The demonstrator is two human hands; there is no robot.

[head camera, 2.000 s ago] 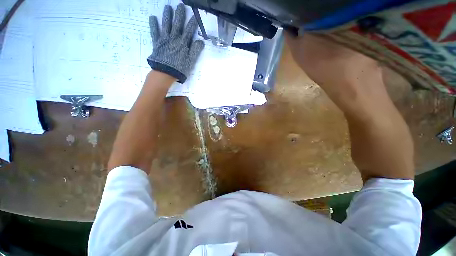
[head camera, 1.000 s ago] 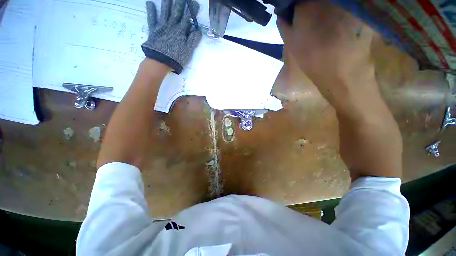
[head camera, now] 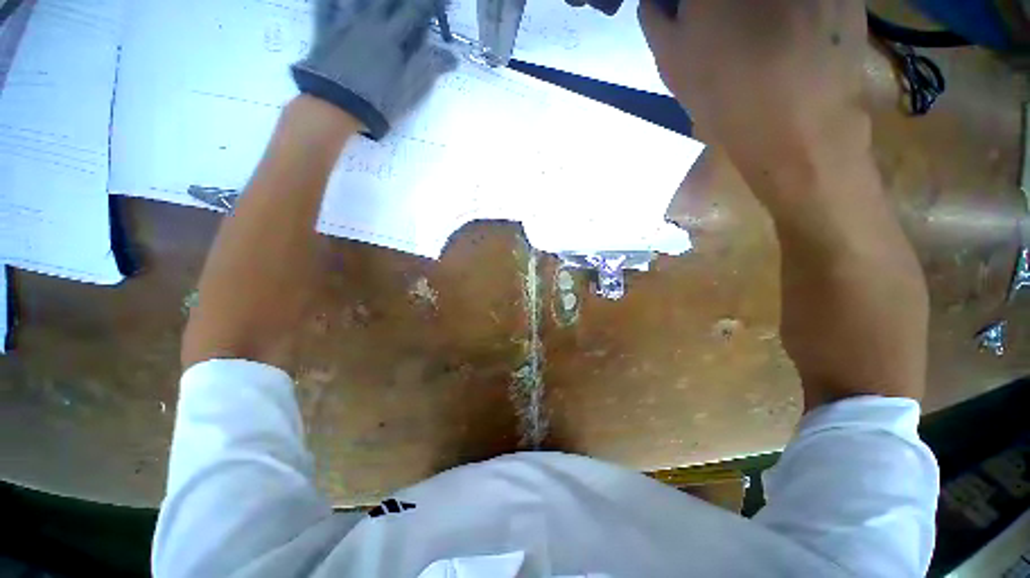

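My left hand point(head camera: 371, 54), in a grey knitted glove with a dark cuff, lies on the white paper marker point(head camera: 486, 158), partly cut off by the top edge and blurred. The cutting machine's blade stand point(head camera: 499, 28) stands just right of it, at a cut whose dark fabric edge point(head camera: 610, 99) shows to the right. My bare right hand point(head camera: 666, 11) is at the top edge by a dark part of the machine; its fingers are mostly hidden, so its grip cannot be told. Most of the machine is out of view.
A silver clamp point(head camera: 611, 271) holds the near paper edge. Another clamp point(head camera: 212, 199) is partly behind my left forearm. A loose clamp point(head camera: 993, 336) and one more point(head camera: 1022, 271) lie at the right on the brown table point(head camera: 678, 384). A dark cable point(head camera: 921, 81) lies coiled at the upper right.
The machine and both hands have moved up and away, and most of the motor body has left the picture. The dark gap in the lay shows longer. The view has shifted, so the clamps appear further right.
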